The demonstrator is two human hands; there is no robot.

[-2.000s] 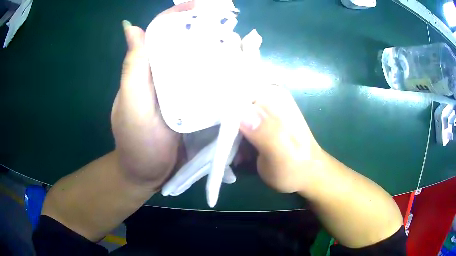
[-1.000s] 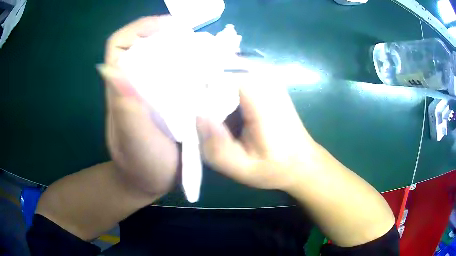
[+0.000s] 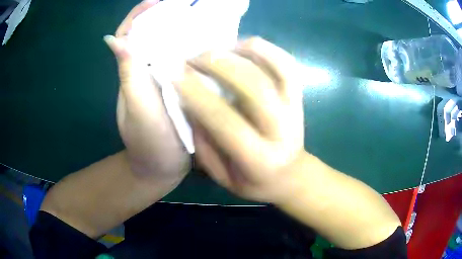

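Observation:
My bare left hand (image 3: 144,111) holds a white travel adapter (image 3: 177,33) at the upper middle. The adapter is overexposed, and only a few small dark marks show on it. My bare right hand (image 3: 253,116) lies over the adapter's lower right part with a white wiping cloth (image 3: 178,117) under its fingers. One strip of the cloth hangs down between the hands. The right hand is blurred, and the cloth's other parts blend into the adapter's glare.
A clear plastic bottle (image 3: 420,60) lies on the dark green worktop (image 3: 354,136) at the right. A white part (image 3: 450,120) is below it. A red bin (image 3: 443,217) is at the lower right. White material (image 3: 15,20) shows at the far upper left.
The right hand has turned from thumb-side at the cloth to fingers spread across the adapter. The adapter has shifted, and the hanging cloth strip looks shorter and more slanted.

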